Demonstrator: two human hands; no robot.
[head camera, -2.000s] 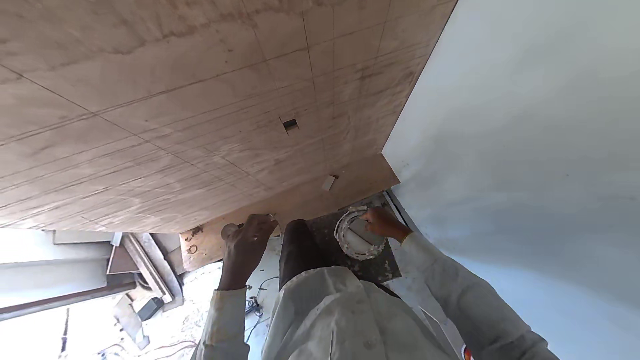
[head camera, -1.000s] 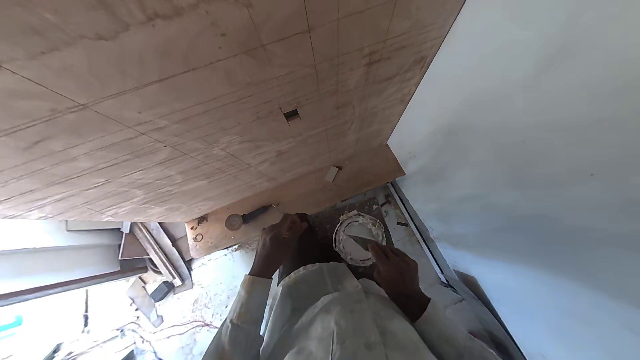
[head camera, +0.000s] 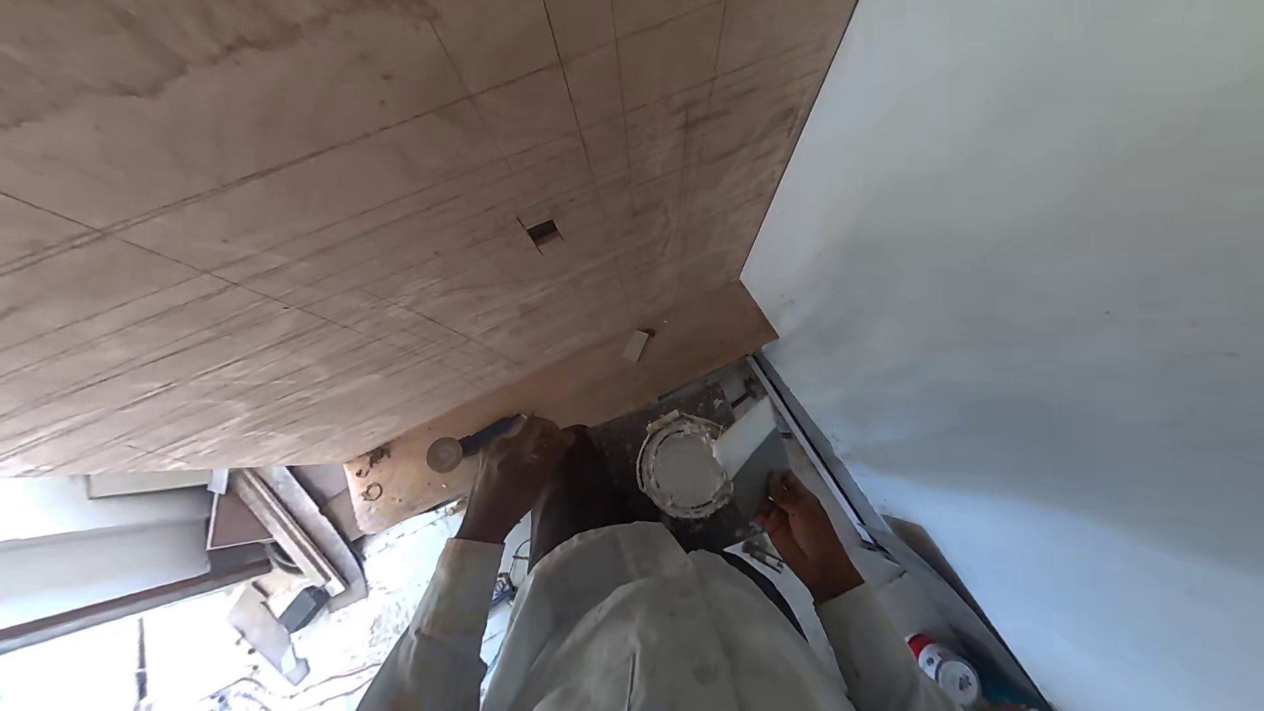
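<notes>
My right hand (head camera: 802, 528) holds the edge of a flat, thin plate (head camera: 758, 472), which looks like a filling blade, with a white patch toward its upper end. Touching or just beside that plate is a round tub (head camera: 684, 469) of whitish paste, its rim crusted, on a dark speckled surface. My left hand (head camera: 523, 462) is near my knee, beside a dark-handled tool (head camera: 486, 434) with a round end (head camera: 444, 454) on the wooden ledge. Its fingers are partly hidden, and whether they grip the handle is unclear.
A large wooden panel (head camera: 395, 217) with pencil lines and a small square hole fills the upper left. A small pale block (head camera: 637, 345) is on the ledge. A pale wall (head camera: 1047, 296) stands at right, a red-and-white container (head camera: 946, 671) below. Boards (head camera: 286, 523) are at lower left.
My right hand has moved from over the tub to its right side, and the plate now shows broadly. Two seconds ago my left hand was at the round-ended tool; a second ago it was apart from it.
</notes>
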